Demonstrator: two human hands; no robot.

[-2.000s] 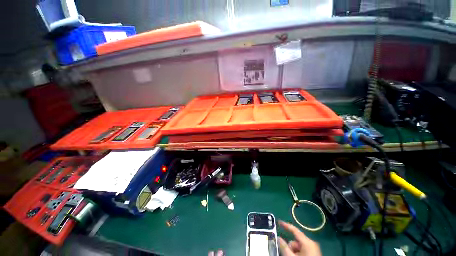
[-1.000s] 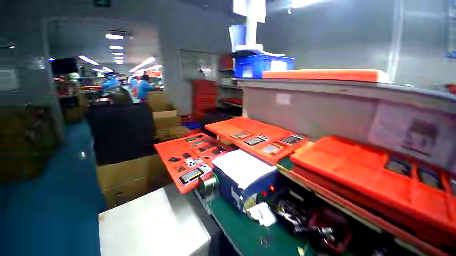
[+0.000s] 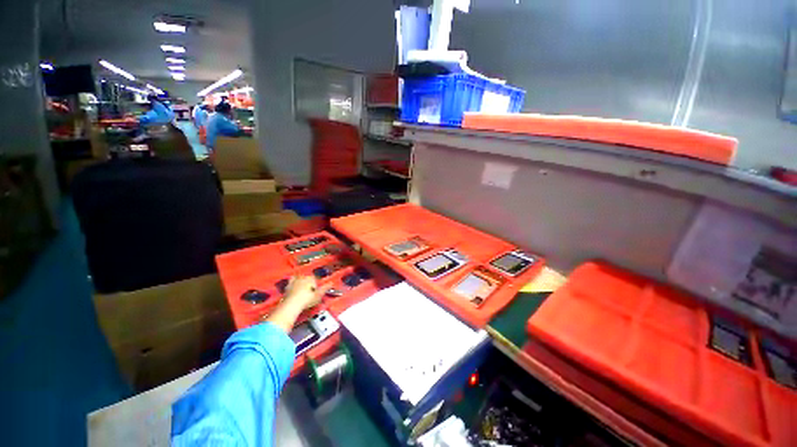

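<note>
My left hand [image 3: 300, 295], at the end of a blue sleeve, reaches over the left orange-red compartment tray [image 3: 234, 269]. Its fingers are among small dark phone parts [image 3: 254, 297] in the pockets; the fingertips are small and blurred, so whether they hold anything cannot be told. A smartphone [image 3: 308, 334] with a pale end lies in the pocket near my wrist, partly covered by the arm. A second orange-red tray [image 3: 367, 223] behind holds several phone modules [image 3: 440, 262]. My right hand is out of the picture.
A blue box [image 3: 376, 384] with a paper sheet [image 3: 411, 336] and red light stands right of the tray. A wire spool [image 3: 330, 374] is beside it. Stacked orange-red trays [image 3: 612, 314] are at right. Cardboard boxes [image 3: 166, 323] and a black-covered stack [image 3: 149, 218] stand left. People in blue are far back.
The view has swung left from the bench mat. My left arm has come in over the left tray. The handset and the right hand seen beside it two seconds ago are out of view.
</note>
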